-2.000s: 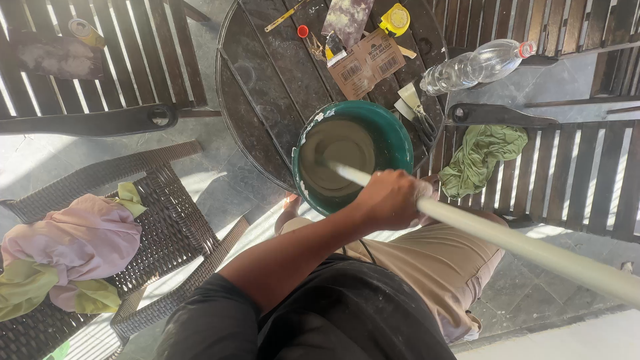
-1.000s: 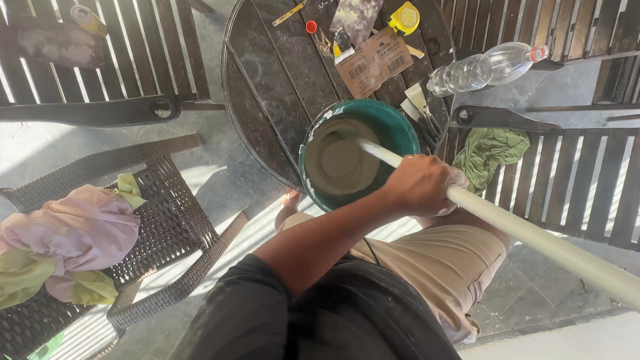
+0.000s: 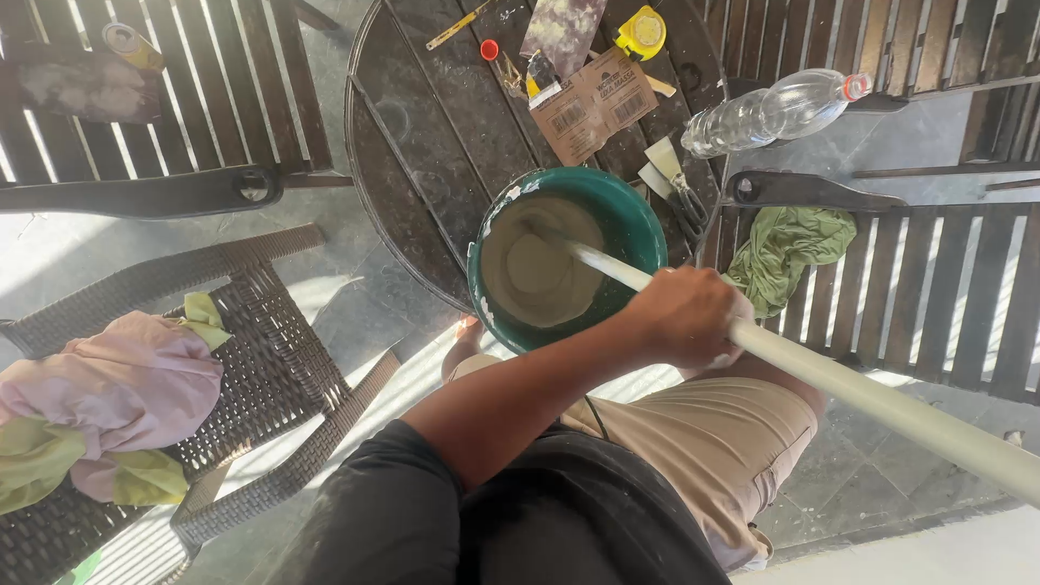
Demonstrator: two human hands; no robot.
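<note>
My left hand [image 3: 695, 317] is closed around a long pale pole [image 3: 861, 398], which runs from the right edge of the view down into a green plastic bucket [image 3: 642, 236]. The pole's lower end is hidden in a thick grey-brown mixture [image 3: 544, 276], whose surface shows round swirl marks. White residue clings to the bucket's left rim. Pale residue also marks the fingers. Outside the picture is my right hand. Two putty knives [image 3: 670, 175] lie on the round table just right of the bucket.
The round dark wooden table [image 3: 414, 195] holds a brown paper wrapper [image 3: 593, 106], sandpaper [image 3: 561, 32] and a yellow tape measure [image 3: 642, 32]. A plastic bottle [image 3: 772, 114] lies at its right. Slatted chairs flank it; one bears a green cloth [image 3: 788, 252]. A wicker chair [image 3: 284, 341] holds pink cloth [image 3: 130, 374].
The pole's lower end has shifted within the mixture, and the swirl marks have changed shape. My left hand keeps its grip on the pole.
</note>
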